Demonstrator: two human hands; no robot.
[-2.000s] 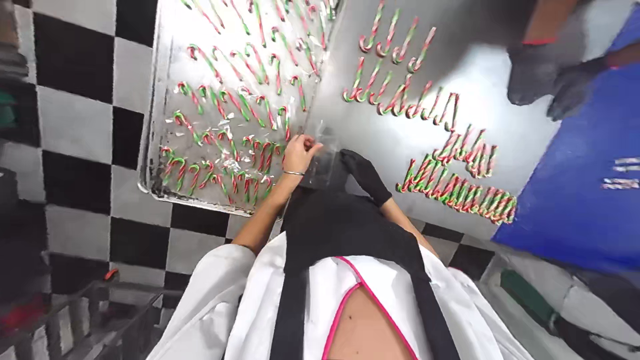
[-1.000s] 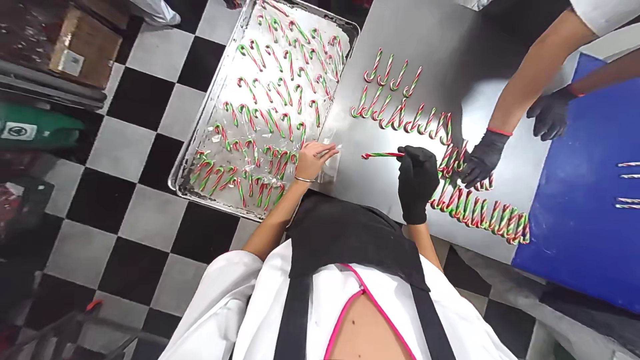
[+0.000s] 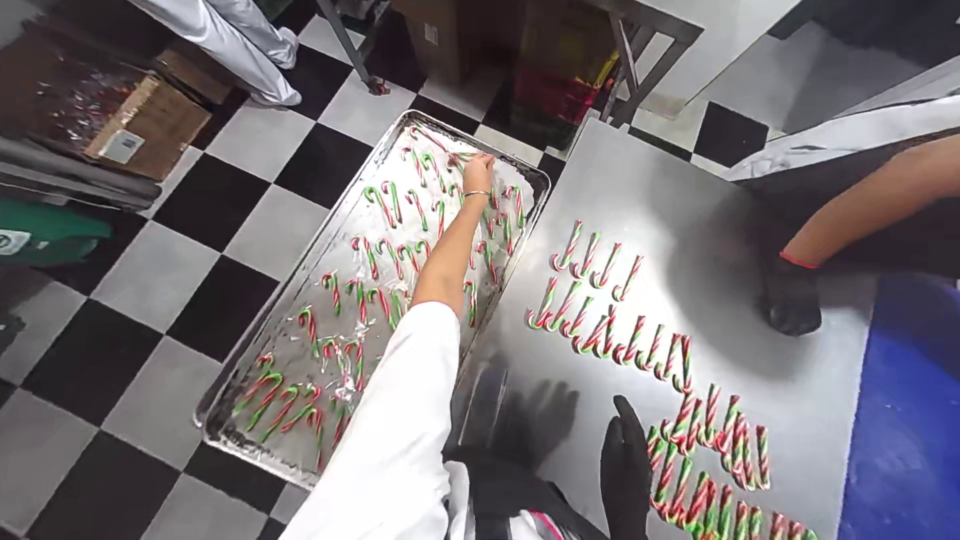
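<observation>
My left hand, bare with a bracelet at the wrist, reaches to the far end of a metal sheet tray. Its fingers are pinched at a red and green candy cane; whether they grip it is hard to tell. Many candy canes, some among bits of clear wrap, lie in the tray. My right hand, in a black glove, is over the steel table with its fingers extended and nothing visible in it. To its right and above are rows of candy canes on the steel table.
A co-worker's black-gloved hand is at the table's right side, near a blue surface. Cardboard boxes, a green bin and another person's white-trousered legs are beyond the tray, on or above the checkered floor.
My left hand has moved from the tray's near side to its far end. The candy cane held in my right hand is no longer there. The co-worker's hand has left the cane rows. The view has shifted.
</observation>
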